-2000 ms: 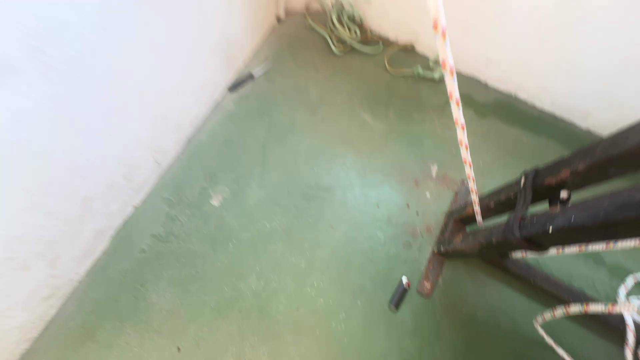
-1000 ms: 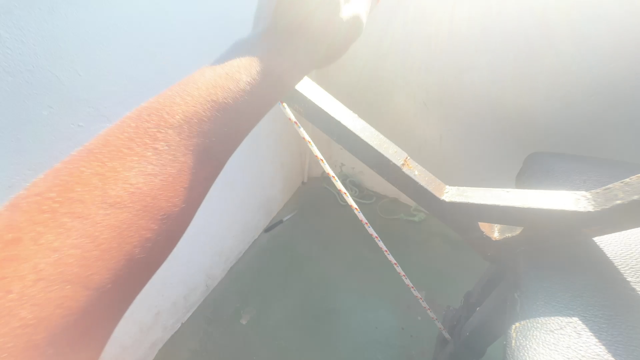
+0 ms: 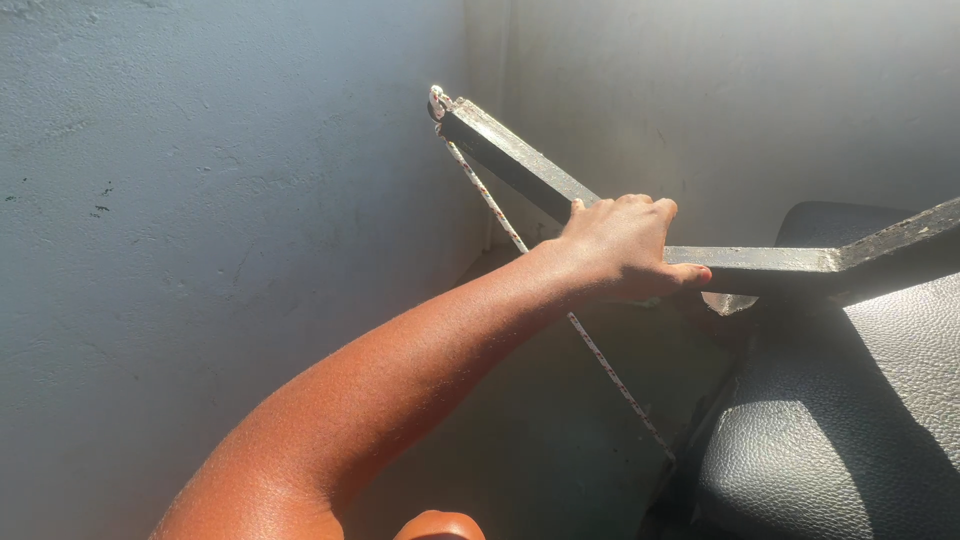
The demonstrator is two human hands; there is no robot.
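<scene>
My left hand (image 3: 626,236) is closed over a bent, dark metal bar (image 3: 525,157), its thumb on the near side and its fingers over the top. A white rope with red and dark flecks (image 3: 486,193) is looped around the bar's far left end. From there it runs down behind my forearm and comes out below it, reaching the dark frame at the lower right. My right hand is not in view; a rounded patch of skin shows at the bottom edge, and I cannot tell which body part it is.
A black padded seat with a grained cover (image 3: 787,442) fills the lower right, beneath the bar. A rough, pale wall (image 3: 225,187) stands on the left and meets another wall (image 3: 735,112) behind the bar. The floor (image 3: 525,420) lies in shadow below my arm.
My left hand was near the bar's upper left end a second ago; it is now lower and further right, on the bar's bend. The view has risen from the floor.
</scene>
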